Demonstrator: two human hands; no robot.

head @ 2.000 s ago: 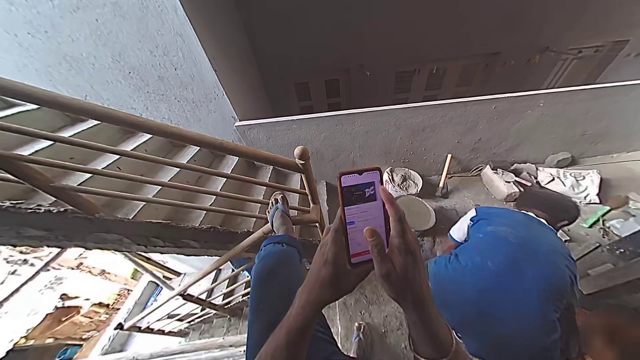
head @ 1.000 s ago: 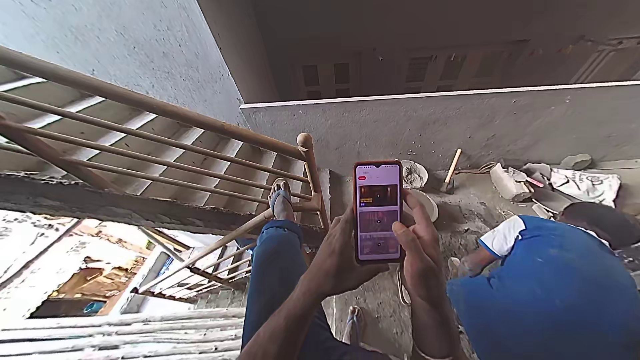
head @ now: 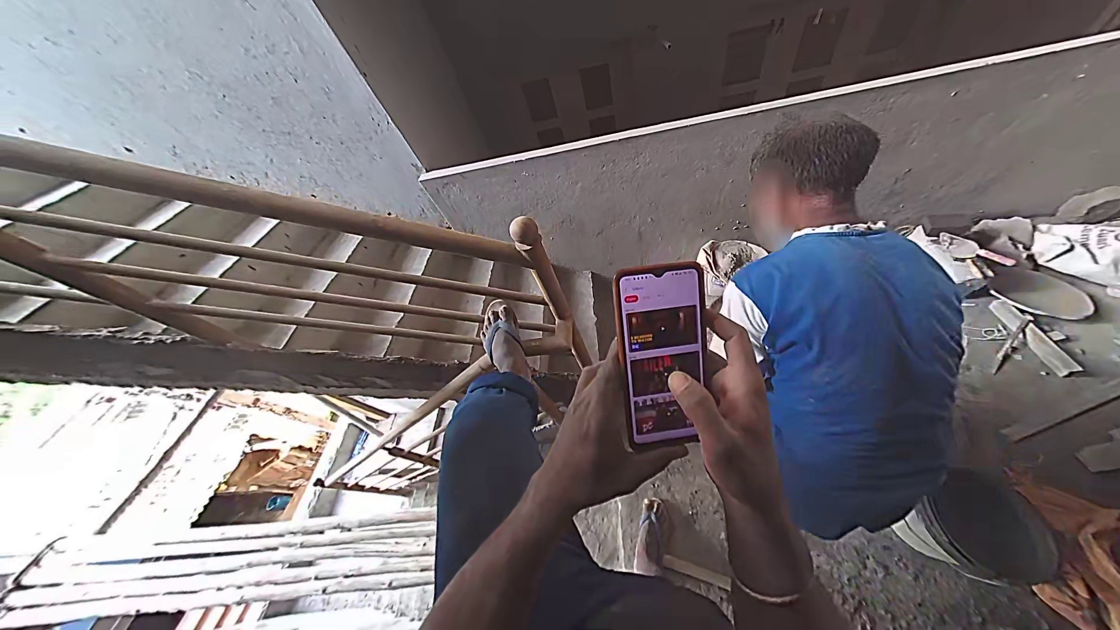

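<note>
A smartphone in a reddish-brown case is upright in front of me, its lit screen showing a column of video thumbnails. My left hand grips its left side and lower edge, fingers behind it. On the right side, my right hand supports the phone, with the thumb over the lower part of the screen. My left foot, in a flip-flop, rests on the lower railing bar. The other flip-flop is on the floor below the phone.
A metal stair railing runs at the left above concrete steps. A person in a blue shirt is close on the right, back to me. Beside them are a dark bucket, a metal pan and scattered scraps. A low wall stands ahead.
The phone screen has scrolled to other thumbnails, with my right thumb still over it. The other person has risen from a bent-over posture to a more upright one. Both hands keep holding the phone.
</note>
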